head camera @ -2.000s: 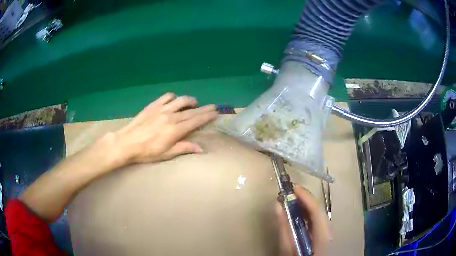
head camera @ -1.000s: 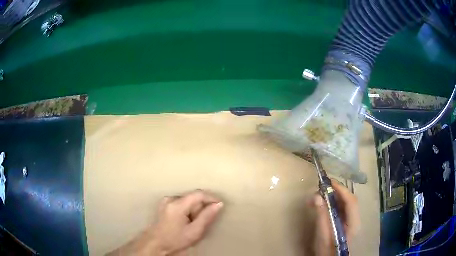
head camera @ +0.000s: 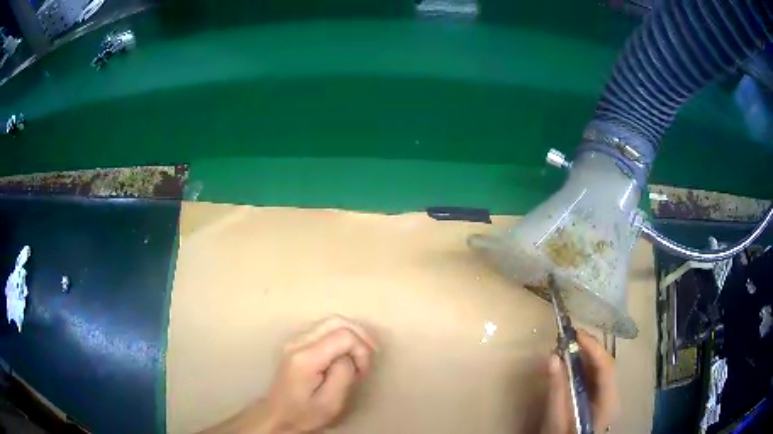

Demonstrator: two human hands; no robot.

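The soldering iron (head camera: 573,354) is in my right hand (head camera: 585,381), held like a pen at the lower right of the mat. Its metal barrel points up under the rim of the fume extractor hood (head camera: 572,242), and the hood partly covers its tip. My left hand (head camera: 326,373) rests low on the tan mat (head camera: 254,280) with its fingers curled in. Nothing shows in it. White flecks (head camera: 488,331) lie on the mat between my hands. The tweezers (head camera: 612,343) lie beside my right hand, mostly hidden.
The grey hose (head camera: 670,76) rises from the hood, and a shiny flexible metal arm (head camera: 703,253) curves off to the right. The iron stand (head camera: 681,331) is at the right. Black tape (head camera: 458,214) lies on the mat's back edge. A green surface (head camera: 339,110) lies beyond.
My left hand has come back from the far left of the mat to its near part and curled up. The view has shifted, so the hood and iron appear further right and lower.
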